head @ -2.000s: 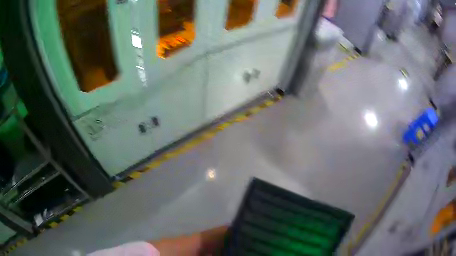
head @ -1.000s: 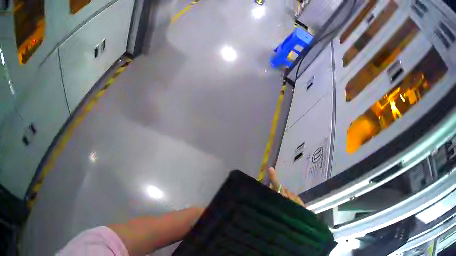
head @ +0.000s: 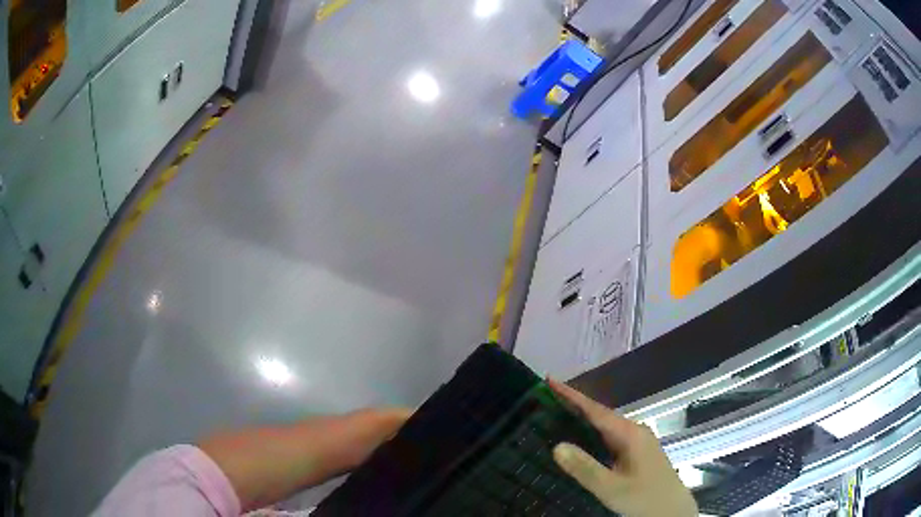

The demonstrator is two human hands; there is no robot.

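Observation:
A black component tray (head: 454,444) with a grid of small pockets is held tilted at the bottom centre, its lower part cut off by the picture's edge. My left hand (head: 392,422) reaches the tray's left side from a pink sleeve; its fingers are hidden behind the tray. My right hand (head: 631,470) grips the tray's right edge, with the thumb over the pocketed face and the fingers at the far edge and underneath.
Pale machine cabinets (head: 596,227) with amber windows stand on the right, and more cabinets (head: 151,131) on the left. A grey floor (head: 353,192) with yellow-black edge tape lies between. A blue plastic item (head: 557,79) stands by the right cabinets. An open machine bay (head: 768,404) is at lower right.
The view has swung right from the left cabinets to the aisle and right-hand machines. My right hand has come in, first as fingertips behind the tray, now gripping its right edge.

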